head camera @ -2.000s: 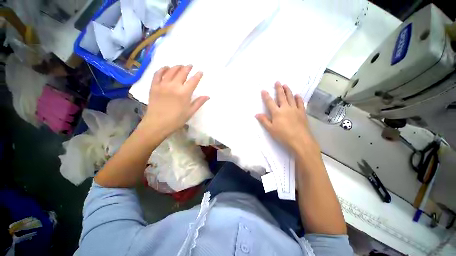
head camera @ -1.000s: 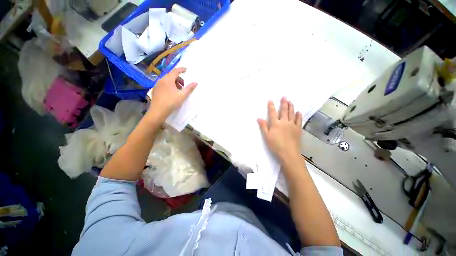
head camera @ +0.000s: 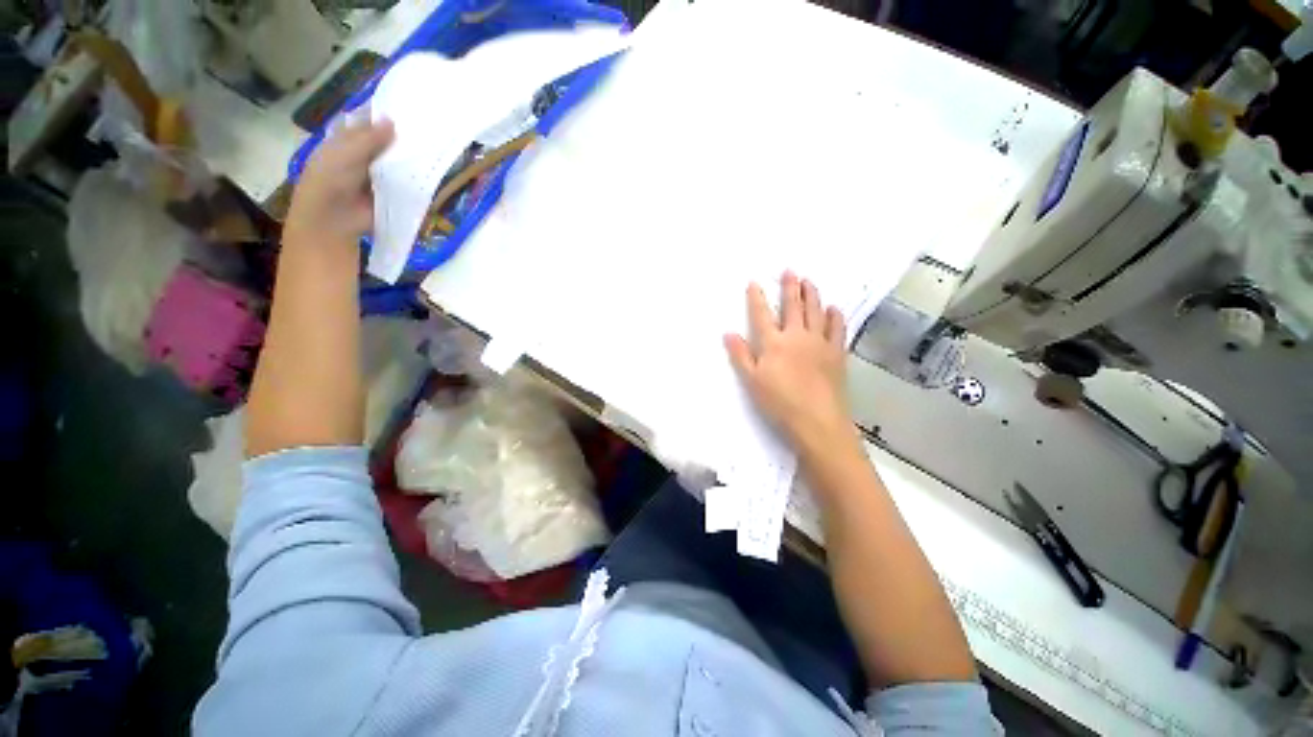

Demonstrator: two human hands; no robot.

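My left hand [head camera: 340, 176] is over the left side of the blue plastic basket and grips the edge of a white pattern sheet [head camera: 458, 108], which bends across the basket. My right hand [head camera: 792, 360] lies flat, fingers apart, on white sheets [head camera: 749, 482] at the table's near edge. Narrow sheet ends with printed lines stick out below it over the edge. The sheets blend into the white table, so their outlines are hard to tell.
The blue plastic basket [head camera: 540, 118] holds a yellow curved item. The sewing machine [head camera: 1109, 216] stands right, with snips [head camera: 1054, 544], scissors [head camera: 1198, 497] and a pen [head camera: 1212, 583] near it. Below the table at left are a red crate [head camera: 536, 588] and translucent plastic bags [head camera: 497, 475].
My left hand has moved left and up from the table to the basket, carrying a white sheet. My right hand has stayed on the sheets nearly in place.
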